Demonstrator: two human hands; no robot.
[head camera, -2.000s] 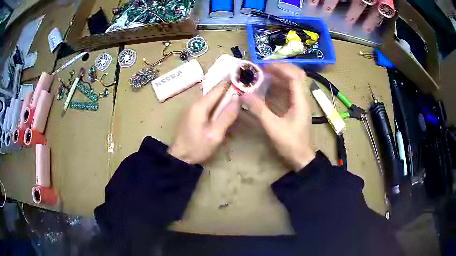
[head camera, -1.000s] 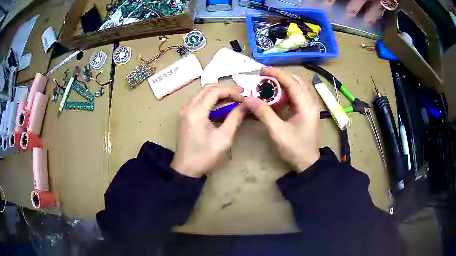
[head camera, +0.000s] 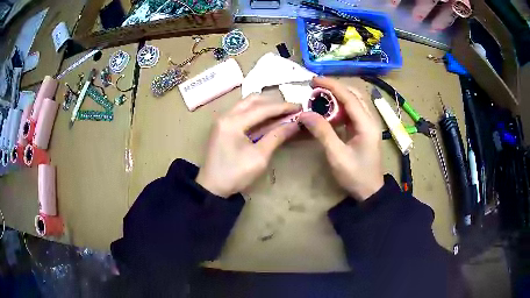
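I hold a pink handheld fan (head camera: 321, 105) in both hands over the cardboard. Its round head with a dark bladed centre faces up at the right end. My right hand (head camera: 354, 137) grips the head. My left hand (head camera: 241, 145) grips the handle, and a sliver of the purple-blue battery pack (head camera: 253, 138) shows between its fingers. The fingertips of both hands meet where handle and head join and hide the inside. A loose pale pink handle cover (head camera: 211, 84) with dark lettering lies behind my left hand. A white cloth (head camera: 273, 72) lies behind the fan.
A blue parts tray (head camera: 351, 65) stands behind my right hand. Diagonal cutters (head camera: 411, 110), a pale yellow-white stick (head camera: 393, 125) and a black-handled tool (head camera: 453, 145) lie right. Pink fans (head camera: 47, 192) lie left, near green circuit boards (head camera: 96, 115). A cardboard box (head camera: 157, 29) stands at the back.
From the first frame, both hands and the fan have moved slightly right. The fan handle has swung from pointing toward me to pointing left. Less of the battery shows than one second ago.
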